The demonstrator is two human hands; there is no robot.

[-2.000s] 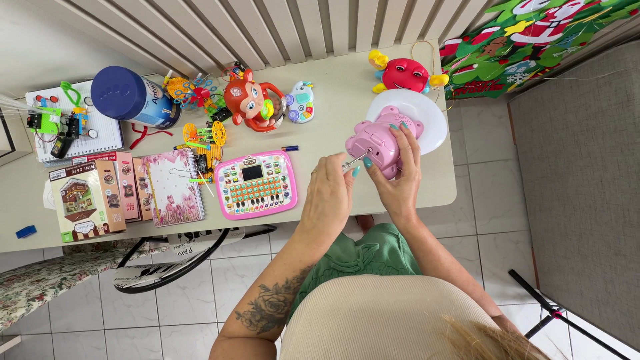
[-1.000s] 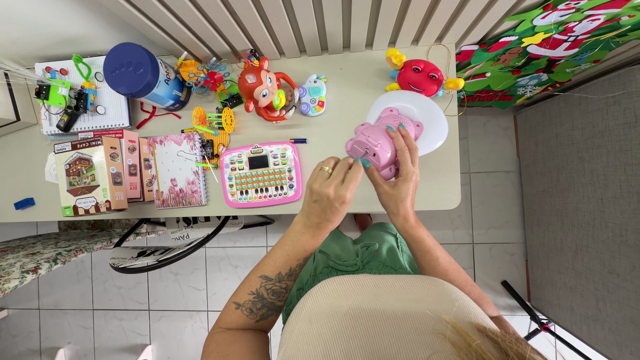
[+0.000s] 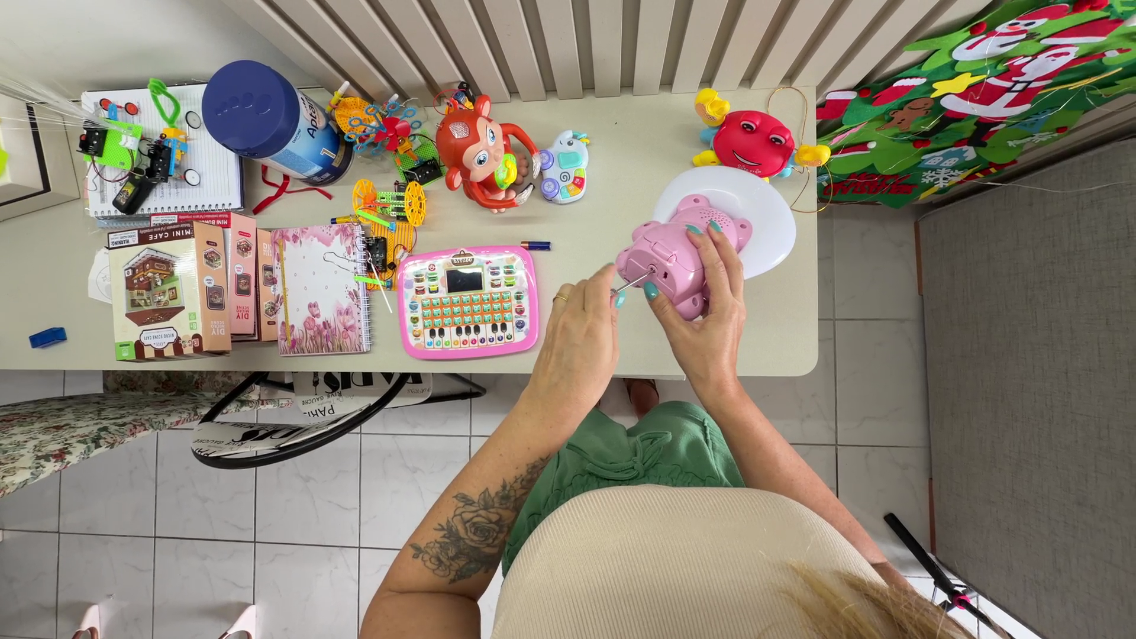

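A pink plastic toy (image 3: 679,253) is tilted over the near left part of a round white plate or lid (image 3: 770,222). My right hand (image 3: 710,302) grips it, with the fingers over its top and the thumb on the near side. In my left hand (image 3: 581,328) is a thin metal screwdriver (image 3: 635,282), its shaft reaching a small hole in the toy's casing. The handle is hidden by my fingers. Behind the plate lies a red toy (image 3: 753,144) with yellow hands.
Left of my hands lies a pink toy tablet (image 3: 468,303), with a marker (image 3: 536,245) behind it. Farther back are a monkey toy (image 3: 484,155) and a small white toy (image 3: 565,167). A floral notebook (image 3: 321,288), boxes (image 3: 169,293) and a blue-lidded can (image 3: 275,120) stand left.
My left hand has drawn slightly back from the toy, and more of the screwdriver's shaft shows than one second ago. My right hand stays on the toy.
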